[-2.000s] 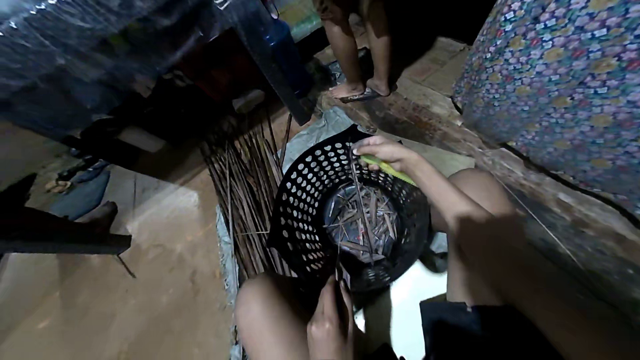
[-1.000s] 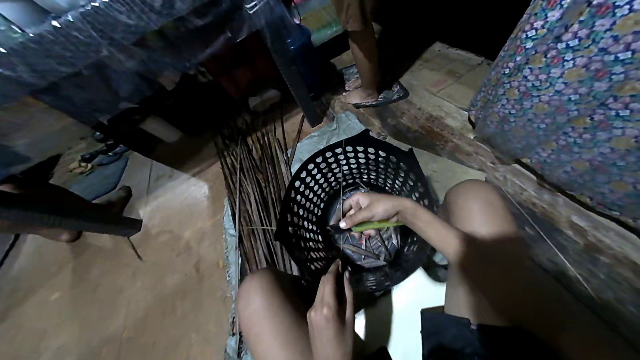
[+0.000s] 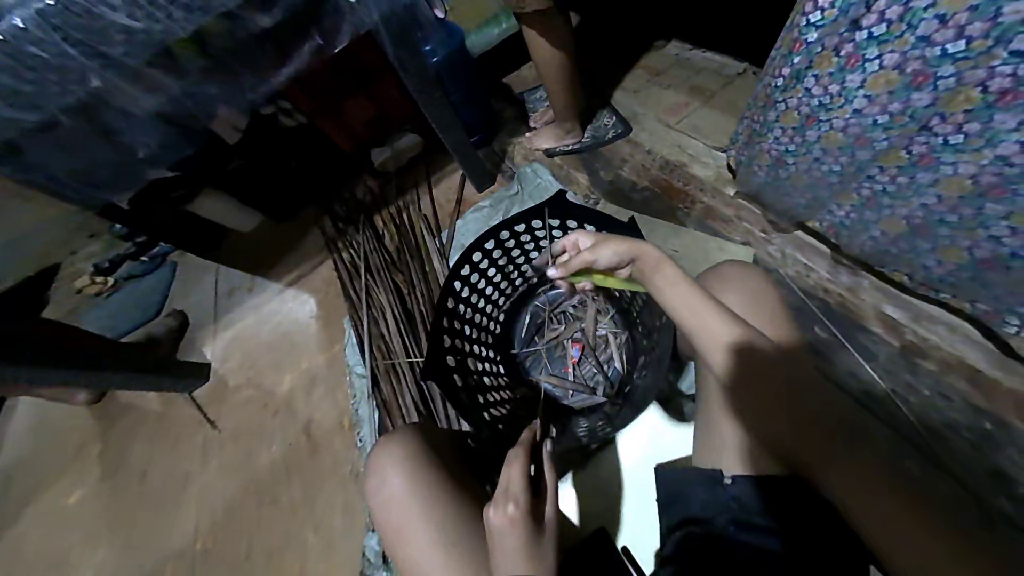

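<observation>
A black perforated plastic basket (image 3: pixel 488 296) stands between my knees, with brown plant scraps (image 3: pixel 588 344) at its bottom. My right hand (image 3: pixel 592 260) is over the basket's far side, closed on a yellow-green handle (image 3: pixel 608 281), probably a knife's; the blade cannot be made out. A thin brown stalk (image 3: pixel 546 320) runs from near my right fingers down to my left hand (image 3: pixel 524 496), which pinches its lower end at the basket's near rim. A pile of long brown stalks (image 3: pixel 392 304) lies on the floor just left of the basket.
Another person's foot in a sandal (image 3: pixel 592 132) rests beyond the basket. A dark table leg (image 3: pixel 448 104) rises behind the stalks. A floral cloth (image 3: pixel 888 160) hangs at the right. At the left are a dark wooden bar (image 3: pixel 104 372) and another person's foot (image 3: pixel 164 332).
My right hand has moved from low over the middle of the basket toward its far side, away from my left hand. My left hand stays near the near rim.
</observation>
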